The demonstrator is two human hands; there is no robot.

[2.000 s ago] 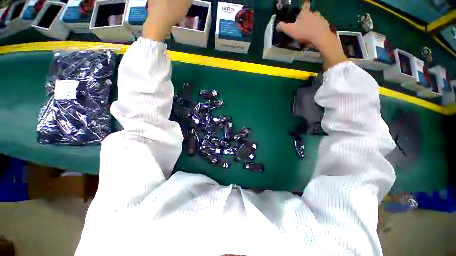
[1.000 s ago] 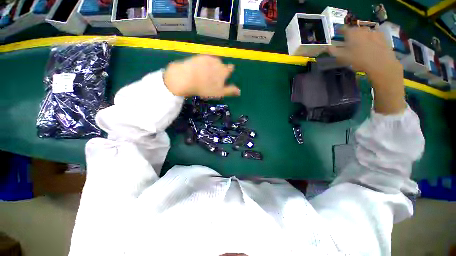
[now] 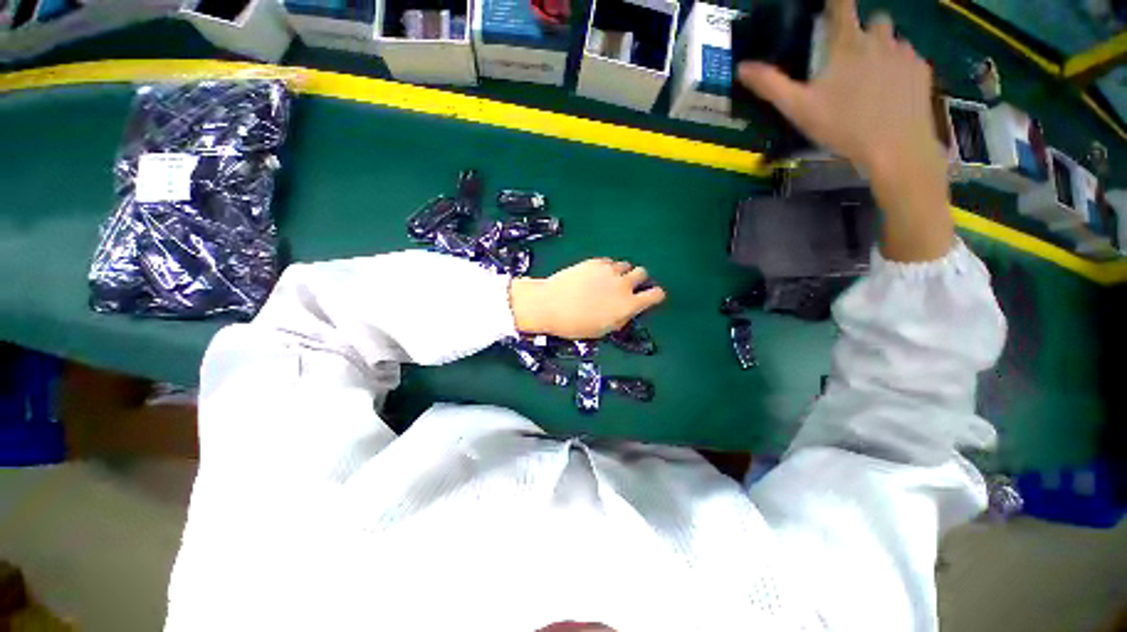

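My left hand (image 3: 586, 299) lies palm down on the pile of small black accessories (image 3: 494, 241); whether its fingers hold one is hidden. My right hand (image 3: 859, 93) is raised beyond the yellow strip, slightly blurred, with its thumb against a dark flat piece, a black insert (image 3: 775, 74), which it seems to hold upright over the box row. A stack of black inserts (image 3: 803, 235) lies on the near side below my right hand. Two small black accessories (image 3: 742, 342) lie just below the stack.
A clear bag of black pieces (image 3: 192, 222) with a white label lies at left. Open white boxes (image 3: 624, 80) and printed box parts (image 3: 522, 59) stand in a row beyond the yellow strip (image 3: 494, 109). A carton and blue bins (image 3: 1081, 494) are below the table.
My left hand has come back from the box row down onto the accessory pile. My right hand left the boxes, passed near the stack and is up at the row with a dark piece. The boxes have shifted right.
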